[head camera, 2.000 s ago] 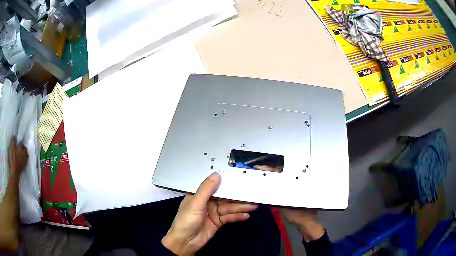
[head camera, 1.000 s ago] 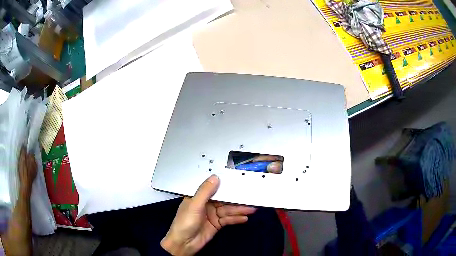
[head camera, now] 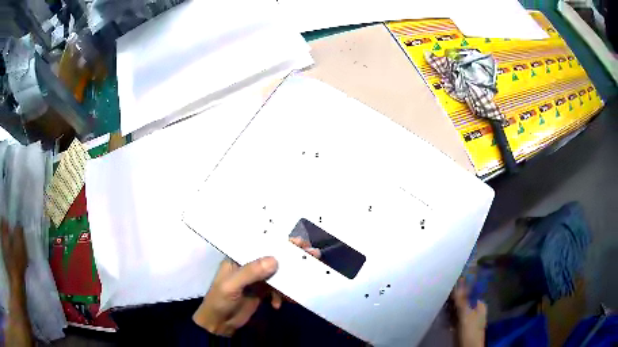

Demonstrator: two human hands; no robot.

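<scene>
A metal plate (head camera: pixel 339 176) with a rectangular cutout and small holes is held tilted over the bench's front edge, its face bright white with glare. My left hand (head camera: pixel 237 295) grips its lower left edge, thumb on the face and fingers partly hidden behind. Part of a hand shows through the cutout. My right hand (head camera: pixel 469 308) is blurred, just off the plate's lower right edge, closed around a small blue thing that looks like the deburring tool (head camera: pixel 480 281).
White sheets (head camera: pixel 156 176) and tan cardboard (head camera: pixel 379 68) lie behind the plate. A checked rag (head camera: pixel 471 78) lies over a black handle (head camera: pixel 503 146) on a yellow printed sheet (head camera: pixel 542 88). Another person's hand (head camera: pixel 13 257) touches translucent bags at left. Blue crates stand at lower right.
The plate has turned clockwise and its face has gone from grey to bright white. My right hand has come out from behind the plate to its right side.
</scene>
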